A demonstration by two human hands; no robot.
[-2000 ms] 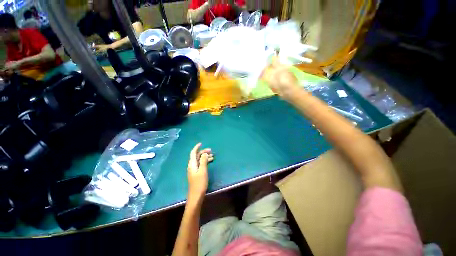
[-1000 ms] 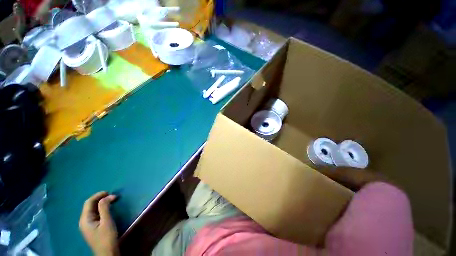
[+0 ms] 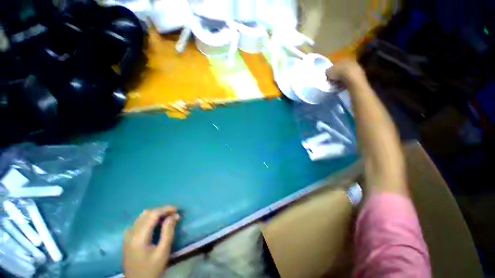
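Note:
My right hand [image 3: 343, 75] is at the back right of the bench and grips a blurred white reel body [image 3: 312, 81] by its right side. The held reel is beside a heap of white reels with slim arms [image 3: 214, 35] on the orange-green board; I cannot tell whether it touches them. My left hand [image 3: 147, 244] rests low over the green bench edge, fingers curled with a gap to the thumb, holding nothing.
A clear bag of white bars [image 3: 40, 209] lies at the left, another [image 3: 328, 133] at the right. Black plastic parts [image 3: 59, 70] are piled at the back left. An open carton [image 3: 312, 233] stands at the bench's right front, with a white reel [image 3: 354, 193] partly visible inside.
My right hand has come up out of the carton, now with a white reel, and reached over to the heap. The view has swung back left. My left hand is still curled and empty.

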